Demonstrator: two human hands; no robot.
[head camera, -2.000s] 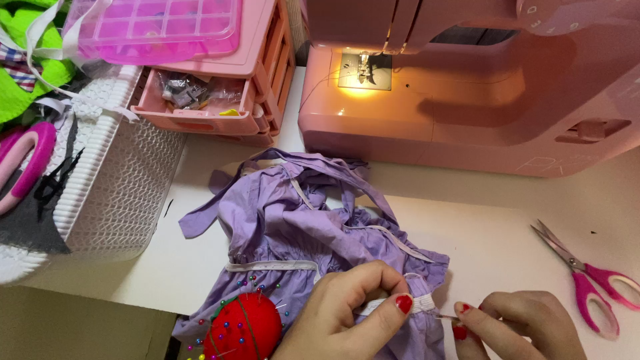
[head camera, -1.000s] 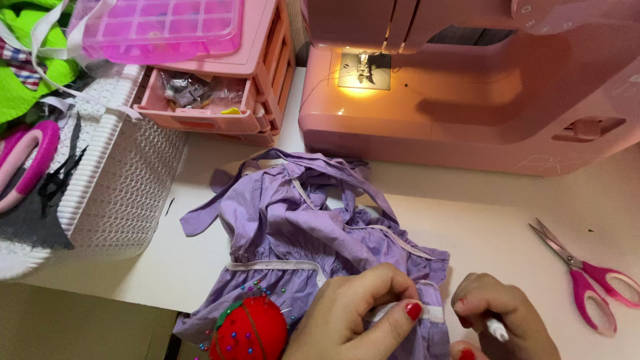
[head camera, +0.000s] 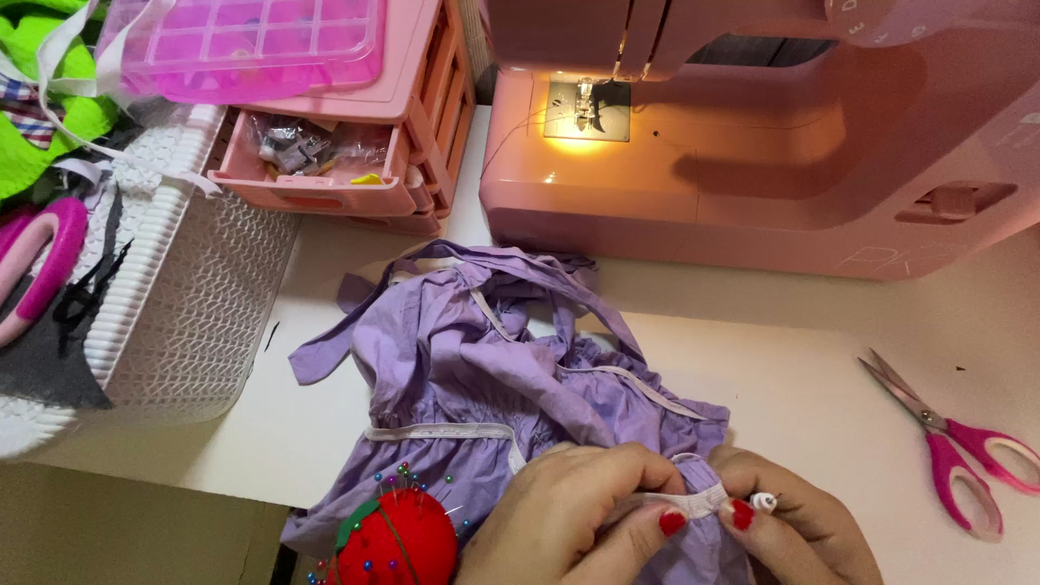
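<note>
A gathered purple fabric garment with white elastic sewn along it lies crumpled on the white table. My left hand pinches the white elastic band at the garment's lower right edge. On the band's right end are the thumb and finger of my right hand, which also holds a small white-tipped tool, mostly hidden by the fingers. A red pincushion, stuck with several colored pins, sits against my left hand. Pink-handled scissors lie with blades slightly apart to the right.
Behind the garment stands a pink sewing machine with its lamp lit. At the left are a white woven plastic basket of fabric scraps and pink-handled scissors. A pink drawer unit, one drawer pulled out, carries a pink compartment box.
My right hand was apart from the band one second ago and has moved left onto it, beside my left hand. My left hand stays on the band.
</note>
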